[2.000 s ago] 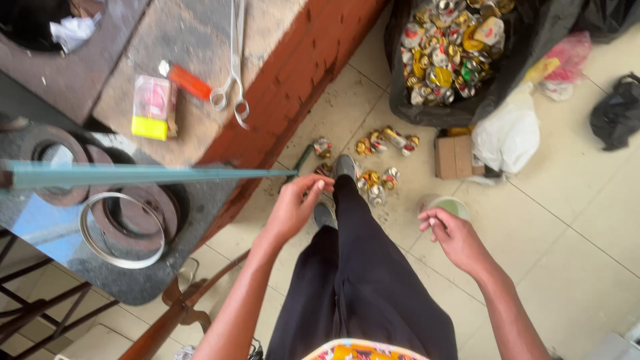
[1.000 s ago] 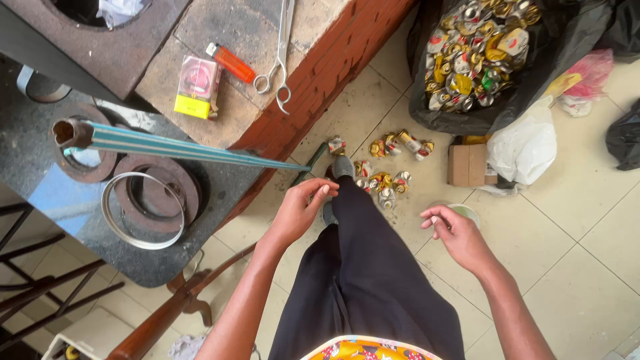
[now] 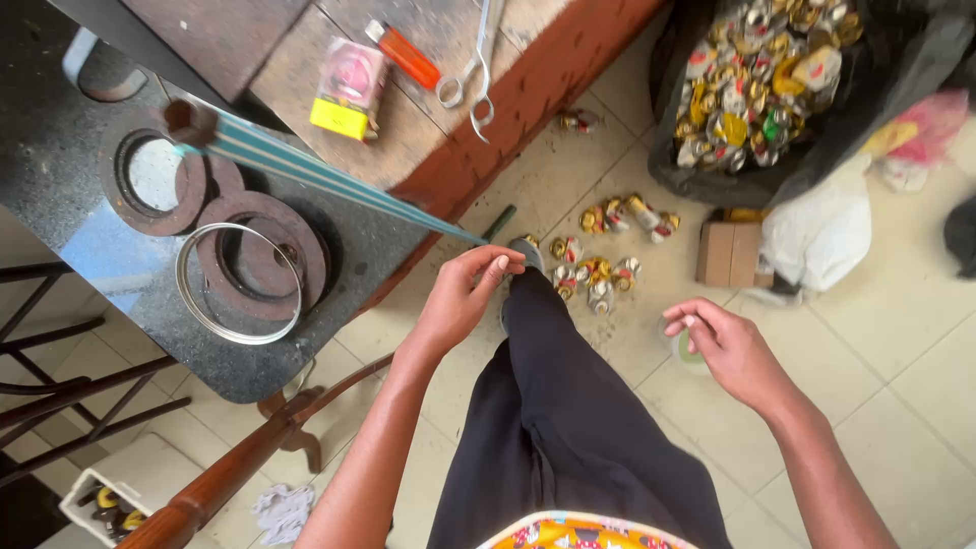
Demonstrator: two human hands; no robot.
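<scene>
My left hand (image 3: 473, 293) is at the centre, thumb and fingertips close together beside the far end of a blue-and-white striped pole (image 3: 320, 171). Whether the fingers grip anything is unclear. The pole's near end, with a brown hollow tip, rises over the dark stone counter at left, and a dark green piece (image 3: 499, 224) lies by its far end. Lower right, my right hand (image 3: 720, 347) hangs with fingers loosely bent and nothing visible in it, above a greenish round container (image 3: 690, 352). Crushed cans (image 3: 598, 271) lie on the floor beyond my shoes.
Iron rings (image 3: 259, 301) and a thin metal hoop (image 3: 180, 282) rest on the counter. Scissors (image 3: 482, 76), an orange lighter (image 3: 408, 57) and a small pack (image 3: 349, 84) lie on the ledge. A black bag (image 3: 667, 171) holds crushed cans, near a cardboard box (image 3: 724, 255).
The striped pole's near end has swung in from the left edge and up over the counter. Both hands have kept nearly the same pose. The view has shifted a little.
</scene>
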